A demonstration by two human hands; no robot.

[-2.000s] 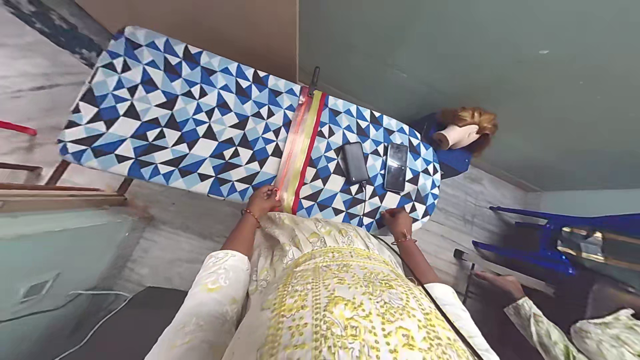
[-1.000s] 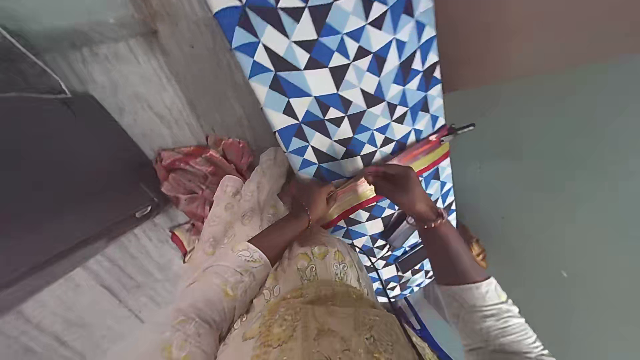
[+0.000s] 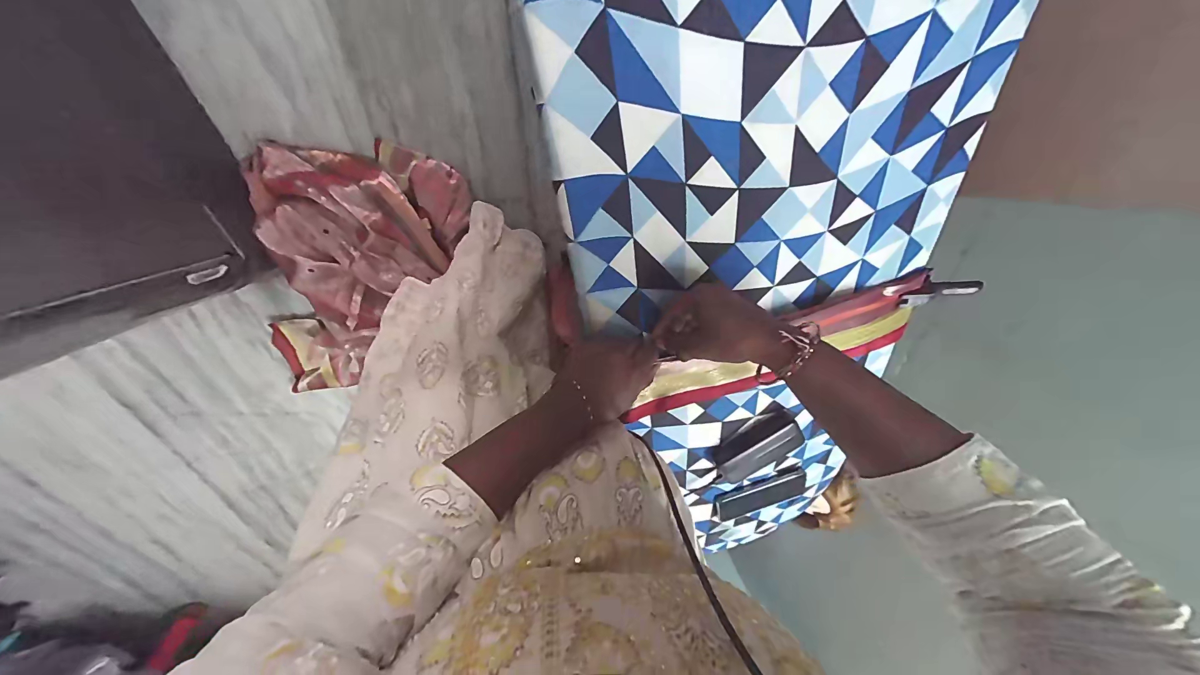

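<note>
A folded pink, yellow and red strip of cloth (image 3: 703, 380) lies across the ironing board (image 3: 694, 169), whose cover has blue, black and white triangles. A dark clip (image 3: 945, 288) grips the strip at the board's far edge. At the near edge my left hand (image 3: 609, 375) has its fingers closed on the strip's near end. My right hand (image 3: 717, 325) is beside it with bent fingers, touching or close to the same end; its fingertips are partly hidden. More pink cloth (image 3: 328, 244) hangs in a crumpled heap at the left, beyond my clothing.
Two dark flat objects, one a phone (image 3: 761, 494) and one like a black case (image 3: 759, 442), lie on the board past the strip. A black cable (image 3: 689, 539) runs down my front. A dark cabinet (image 3: 103, 178) stands at the left; a brown-haired mannequin head (image 3: 834, 504) shows beyond the board.
My right hand has moved from the board's edge near the phone to the strip, beside my left hand. The view has turned strongly toward the left end of the board and the floor.
</note>
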